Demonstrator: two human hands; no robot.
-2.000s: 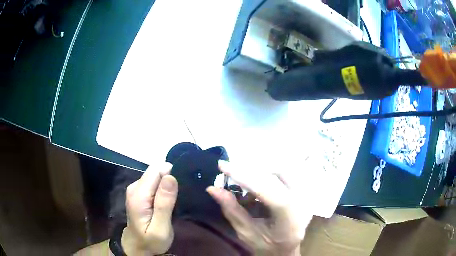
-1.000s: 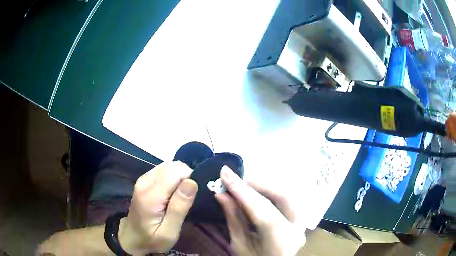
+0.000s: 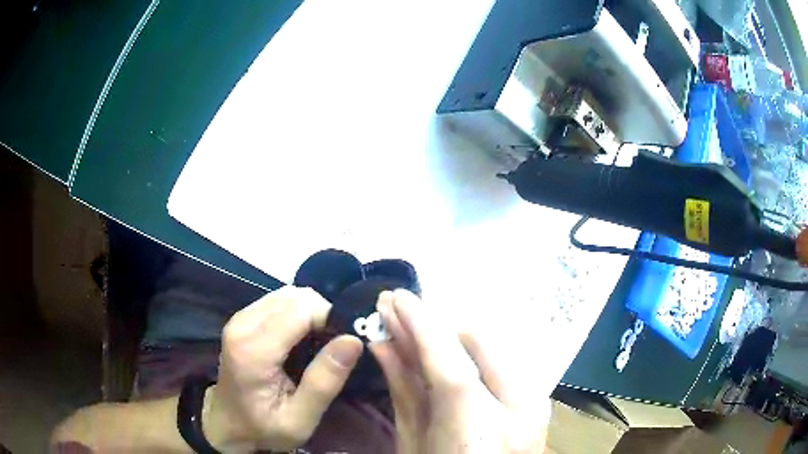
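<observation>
My left hand (image 3: 283, 363) grips a black round housing (image 3: 330, 273) from its left side, near the front edge of the bench. A small white clip (image 3: 369, 327) with a round hole lies against the black surface. My right hand (image 3: 443, 372) pinches the clip's right end between fingertips, pressed to the housing. A second rounded black part of the unit shows behind the fingers. The underside of the unit is hidden by my hands.
The black electric screwdriver (image 3: 629, 197) hangs over the white mat (image 3: 292, 133). The metal screw feeder (image 3: 611, 80) stands behind it. A blue bin (image 3: 644, 277) of white clips, with loose clips (image 3: 629, 344) beside it, is at right. A cardboard box (image 3: 585, 424) is below the edge.
The white clip has come onto the housing's face, held by my right fingertips. The housing has turned in my left hand. The screwdriver and feeder appear lower and farther right than at first.
</observation>
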